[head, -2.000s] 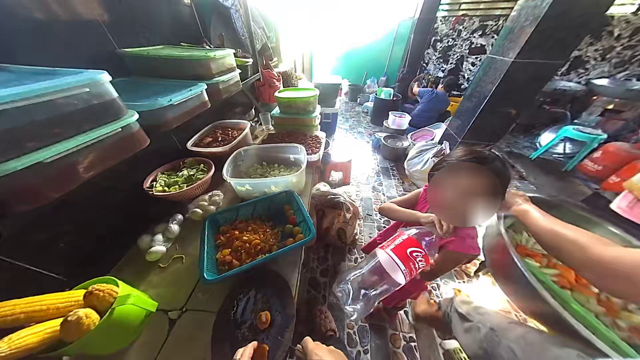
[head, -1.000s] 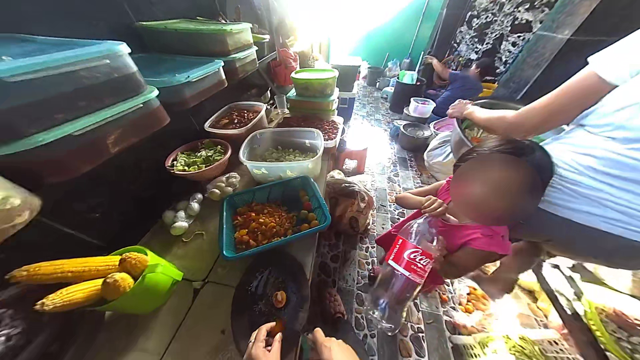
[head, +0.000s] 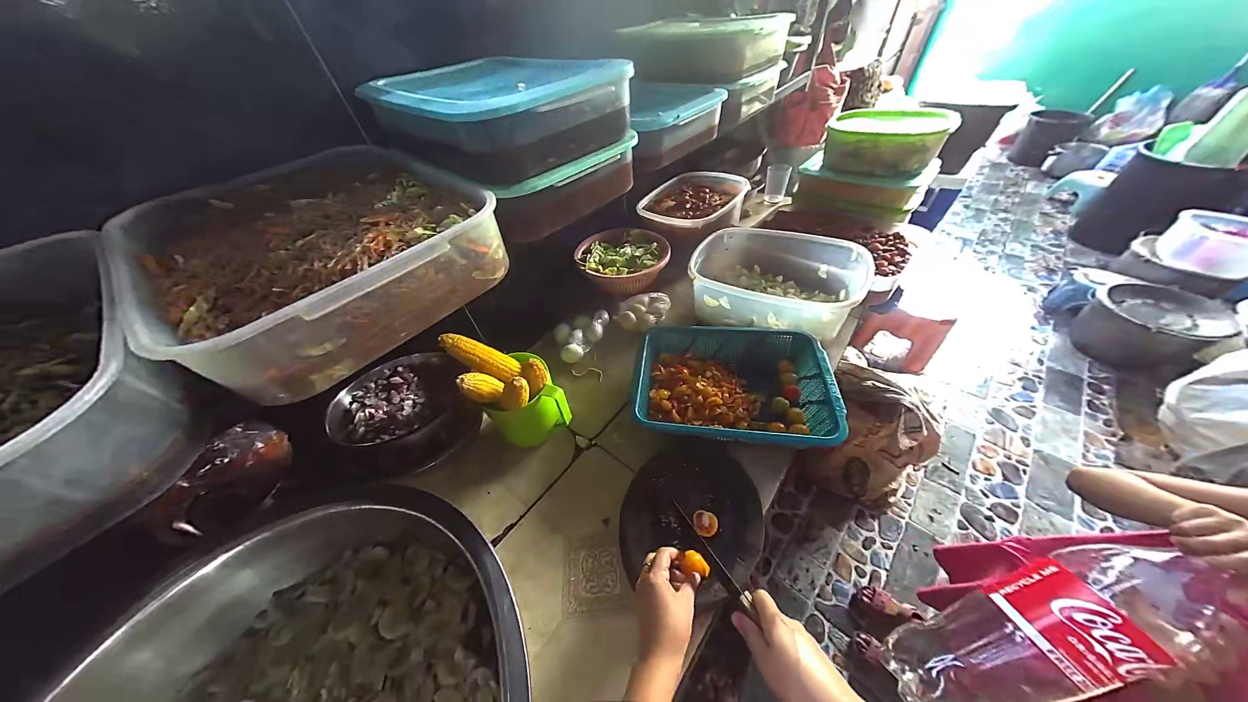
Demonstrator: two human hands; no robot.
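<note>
My left hand [head: 667, 597] holds a small orange tomato [head: 693, 564] over a round dark chopping board [head: 648, 507]. In my right hand [head: 775, 632] is the handle of a kitchen knife [head: 721, 568], its blade slanting across the board beside the tomato. A cut tomato half [head: 705, 524] lies on the board, just past the blade. Behind the board, a blue plastic basket [head: 824, 414] holds many cut orange pieces at its left and several whole tomatoes at its right.
Left are a green cup [head: 531, 421] with corn cobs, a bowl of chopped onion [head: 390, 405], a large metal basin [head: 502, 604] and a plastic tub of noodles [head: 390, 302]. Right, past the counter edge, a person's hand [head: 1209, 531] is near a Coca-Cola bottle [head: 1063, 624].
The view has swung left, bringing the noodle tub and metal basin into sight. The knife blade now shows clearly over the board.
</note>
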